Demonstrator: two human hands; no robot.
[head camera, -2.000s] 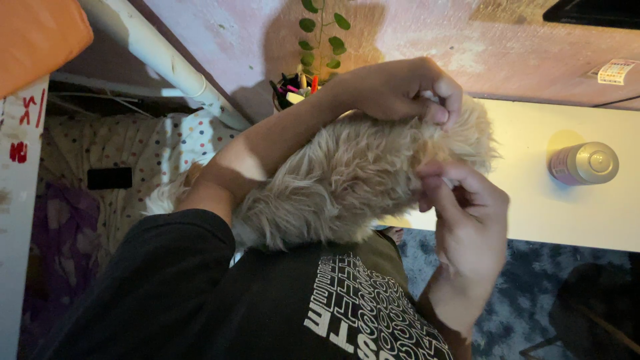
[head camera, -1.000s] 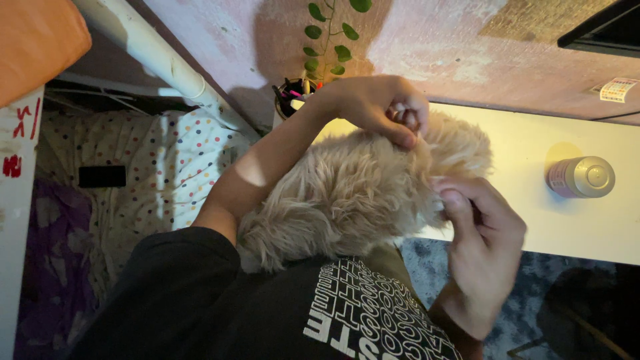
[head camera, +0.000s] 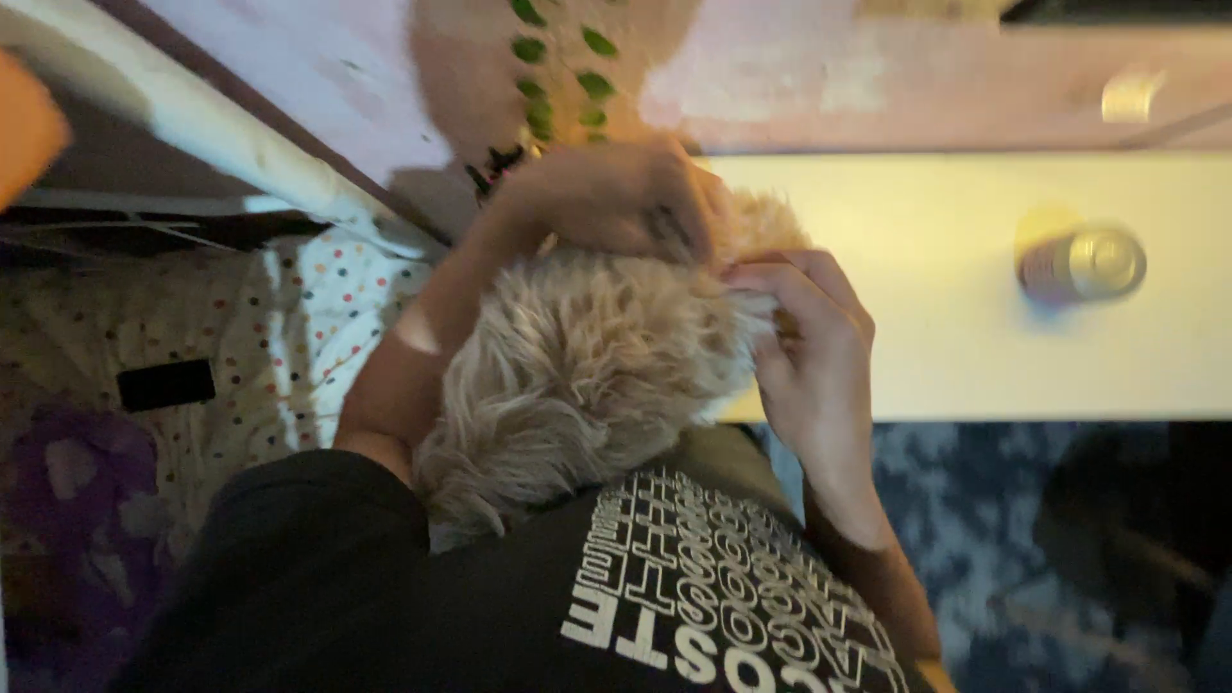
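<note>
A small furry animal with long beige hair (head camera: 587, 356), apparently a dog, lies across my lap and against my black T-shirt (head camera: 385, 597); its face cannot be made out. From the left my left hand (head camera: 635, 197) reaches over its back, blurred, with curled fingers at the fur near the far end. My right hand (head camera: 818, 356) comes from the right and pinches a pale tuft there between thumb and fingers. The fingertips of both hands are close together, and what lies between them is partly hidden.
A can (head camera: 1083, 265) stands on the pale tabletop (head camera: 924, 366) at right. Behind my left hand are a leafy stem (head camera: 595, 87) and a holder with pens. At left, a dark phone-like object (head camera: 166, 385) lies on dotted cloth (head camera: 241, 327), near purple fabric (head camera: 77, 481).
My two hands have come closer together over the fur than one and two seconds ago. The can remains on the tabletop. The view has shifted.
</note>
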